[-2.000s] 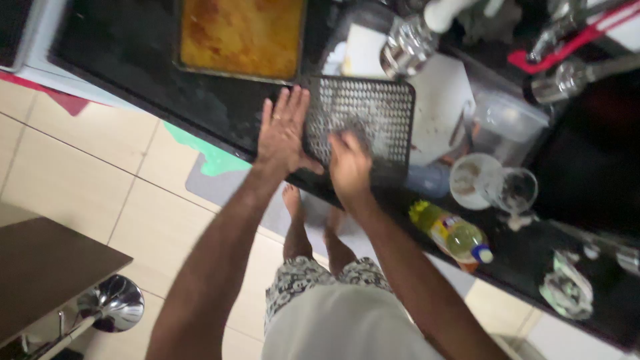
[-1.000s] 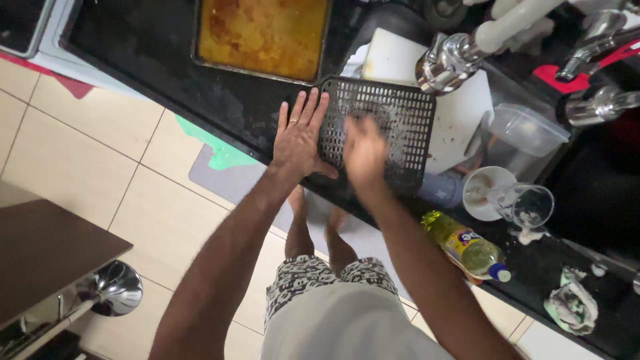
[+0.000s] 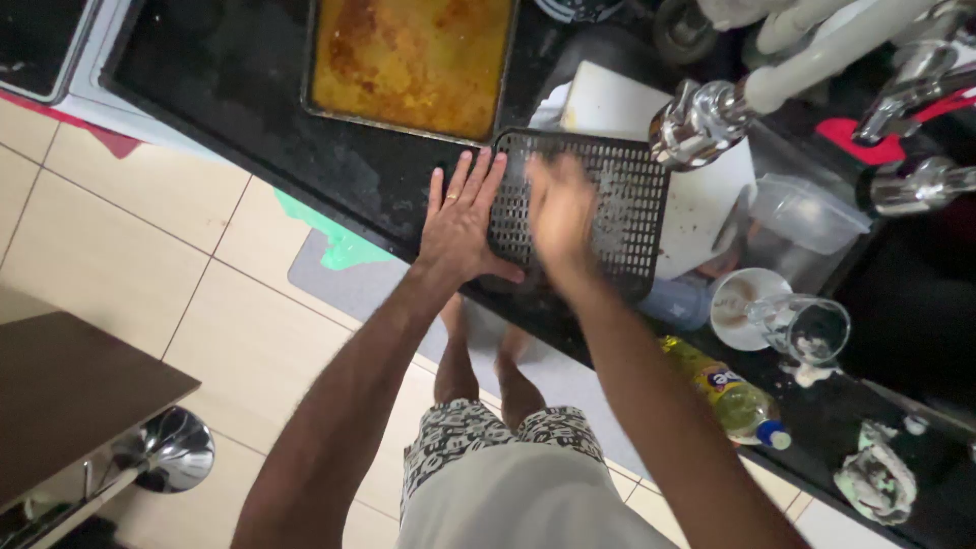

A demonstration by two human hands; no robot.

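Observation:
A black perforated tray [image 3: 625, 206] lies at the sink's near left side, partly over a white cutting board [image 3: 705, 213]. My left hand [image 3: 461, 221] is spread flat at the tray's left edge, its thumb along the near left corner and its fingers apart, with a ring on one finger. Over the left half of the tray is my right hand [image 3: 563, 210], blurred by motion; whether something is under its fingers cannot be made out. Beyond my left hand stands a rectangular baking pan [image 3: 412, 69] with a yellow-brown, oily bottom.
Chrome faucets [image 3: 698, 126] overhang the sink from the right. Inside it are a clear plastic container [image 3: 812, 210], a white cup [image 3: 747, 305] and a glass [image 3: 808, 328]. A yellow detergent bottle [image 3: 743, 408] and a crumpled, soapy cloth [image 3: 877, 473] rest along the black counter's front edge.
My right hand has shifted over the tray, blurred in each frame. My left hand stays spread at the tray's left edge.

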